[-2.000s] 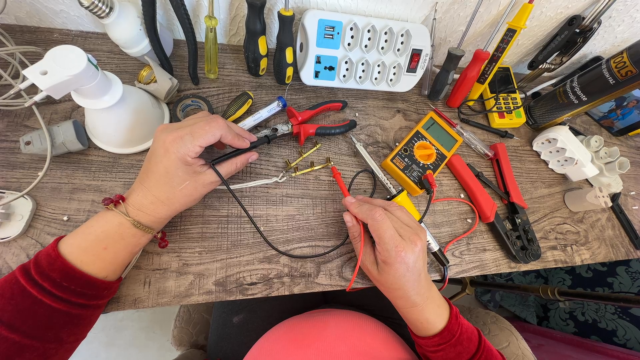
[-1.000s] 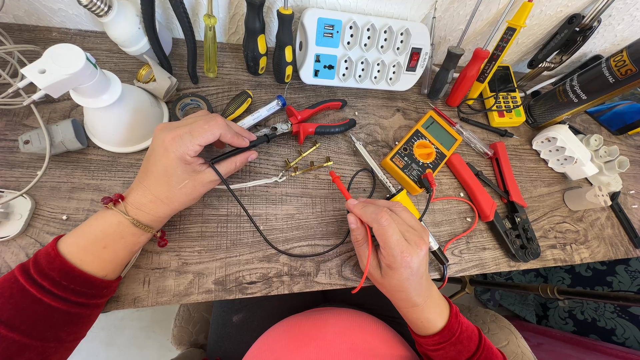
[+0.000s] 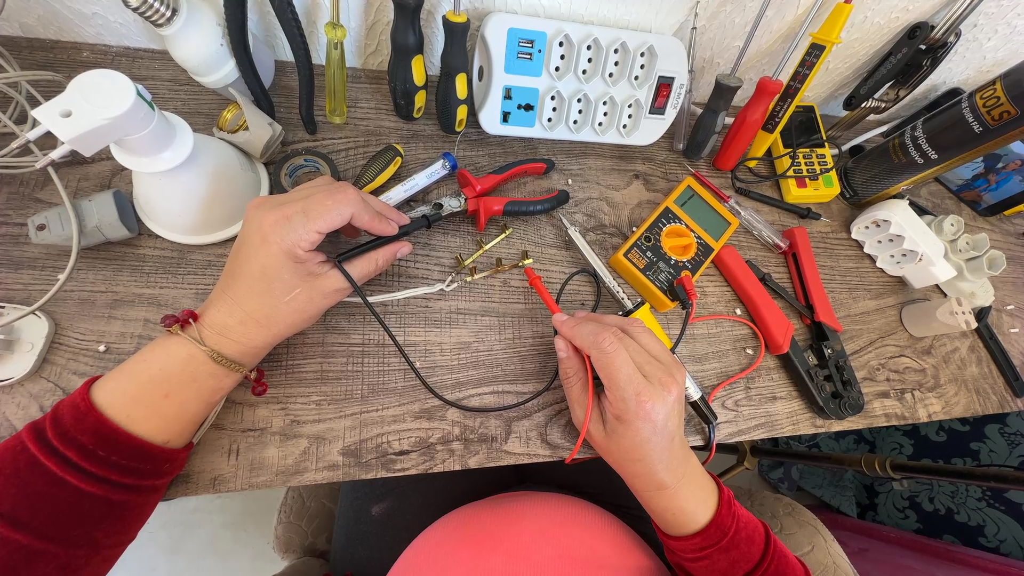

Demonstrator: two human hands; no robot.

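Note:
My left hand [image 3: 300, 256] pinches the black multimeter probe [image 3: 390, 240] between thumb and fingers; its tip end lies over the jaws of the red-handled pliers [image 3: 512, 192]. In my right hand [image 3: 628, 384] is the red probe [image 3: 542, 290], whose tip is at the near end of a brass contact strip [image 3: 500, 270]; whether they touch is hard to tell. A second brass strip [image 3: 484, 246] lies just behind it. White wires [image 3: 400, 294] run from the strips under my left hand. The yellow digital multimeter [image 3: 674, 242] lies right of centre, its display without readable digits.
A soldering iron [image 3: 596, 264] lies beside the multimeter, partly behind my right hand. Right of it is a red-handled crimping tool [image 3: 824, 352]. A white power strip [image 3: 580, 80] and screwdrivers [image 3: 454, 72] line the back. A white lamp [image 3: 196, 188] and electrical tape [image 3: 306, 168] are at left.
The red probe in my right hand has shifted slightly, its tip moving a little about the brass strip. My left hand has stayed about where it was.

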